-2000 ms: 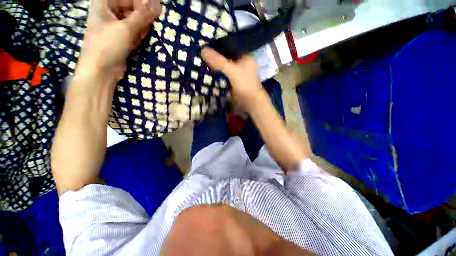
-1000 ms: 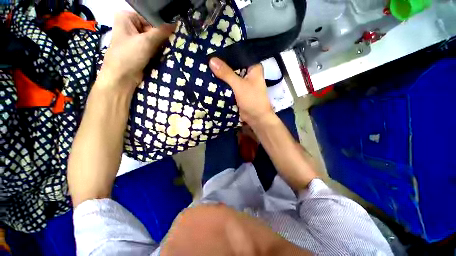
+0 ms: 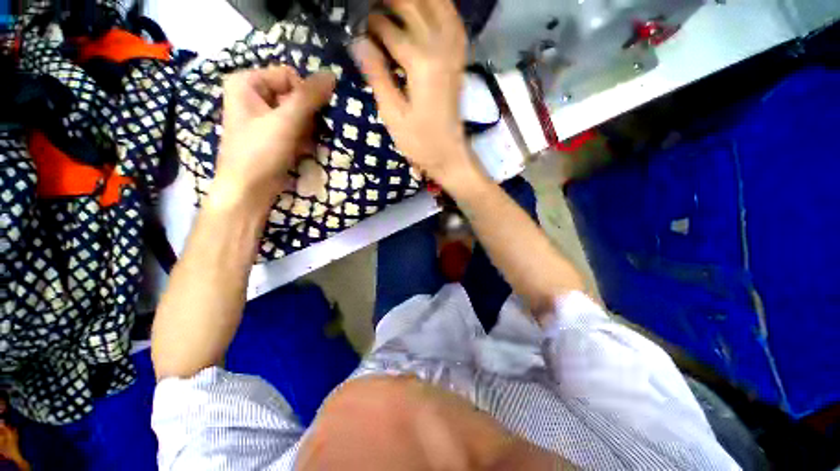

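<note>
The navy-black bag body (image 3: pixel 355 175) with cream clover print lies on the white table edge in front of me. My left hand (image 3: pixel 274 120) is over its left part, fingers curled with the thumb against them; it seems to pinch the cloth, partly hidden. My right hand (image 3: pixel 419 87) is at the bag's upper right, fingers bent and spread, blurred, by dark material at the top. Whether it grips anything is unclear. The machine head (image 3: pixel 299 11) shows only in part at the top, behind the hands.
A pile of bags (image 3: pixel 64 267) with orange lining (image 3: pixel 69 170) is at the left. The pale grey machine bed (image 3: pixel 589 55) is at upper right, with a red-handled lever (image 3: pixel 573 140) at its front edge. A blue container (image 3: pixel 682 239) stands at right, more blue cloth (image 3: pixel 290 354) below.
My right hand has moved up and left off the black strap toward the machine head. My left hand has moved slightly right and down. The bag has shifted and spread to the left.
</note>
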